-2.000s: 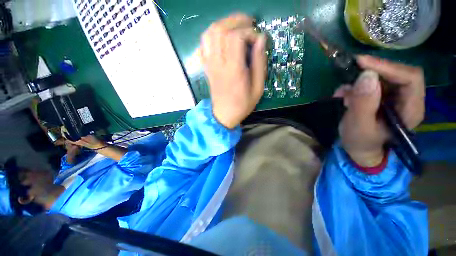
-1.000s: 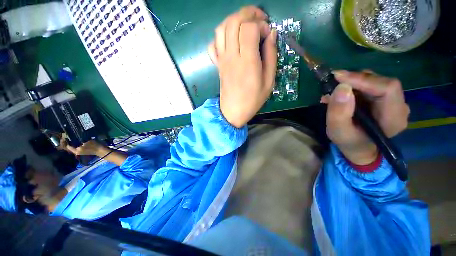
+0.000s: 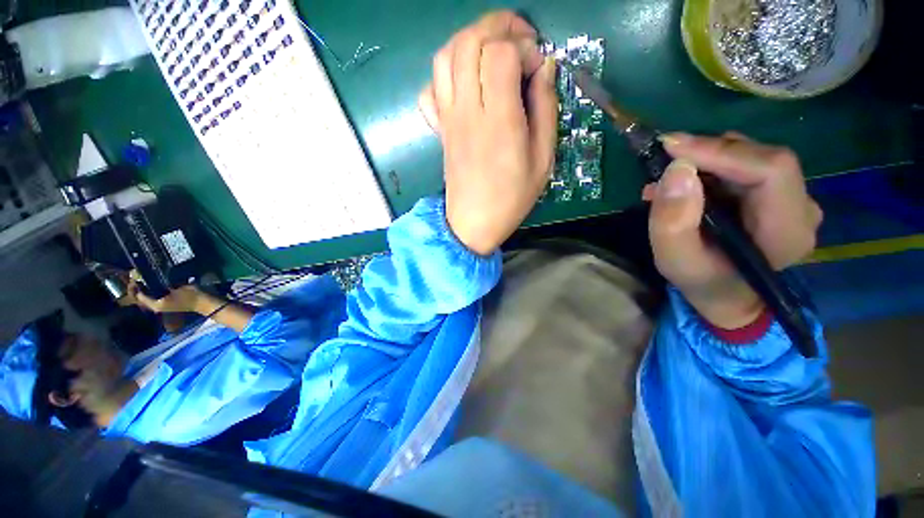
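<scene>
The green and silver circuit board panel lies flat on the green bench, its left part covered by my left hand. My left hand is over the panel's left side, fingers bent and close together at its far end; what the fingertips hold, if anything, is hidden. My right hand grips the black soldering iron like a pen. The iron's thin tip points up and left over the upper part of the panel, near my left fingertips; contact cannot be told. A red band shows at my right cuff.
A white sheet with rows of dark components lies left of my left hand. A round yellow-green tub of silvery scraps stands at the upper right. At the left, a person in a blue smock handles a black device.
Over the two seconds, my left hand moved right and up over the panel. My right hand moved left and brought the iron tip over the panel, then shifted slightly further left.
</scene>
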